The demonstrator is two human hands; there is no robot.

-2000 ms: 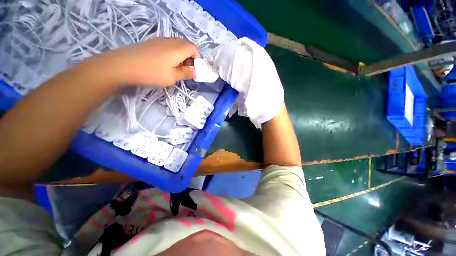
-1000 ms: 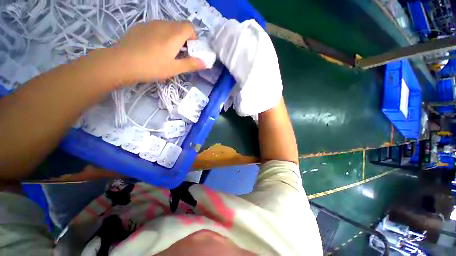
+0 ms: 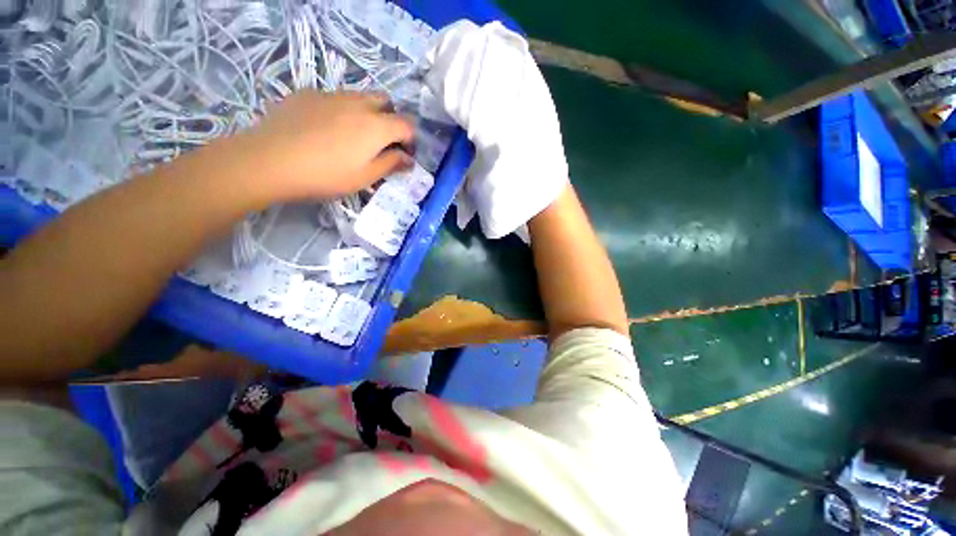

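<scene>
A blue tote holds white adapters lined along its near edge, with more at its right corner and side. White cords lie in loops in its middle. My left hand is bare, palm down inside the tote at the right. Its fingertips are at the adapters by the right wall; whether they grip one is hidden. My right hand is wrapped in a white cloth at the tote's right rim. The cloth hides its fingers.
The green bench top has a worn brown front edge. A blue crate with a white sheet stands at the far right. A metal post crosses the upper right. A green floor with yellow lines lies beyond the bench.
The white adapter seen between my left fingers is no longer visible there. My left hand has lowered towards the adapters by the right wall. The cloth-covered hand has moved slightly up and left.
</scene>
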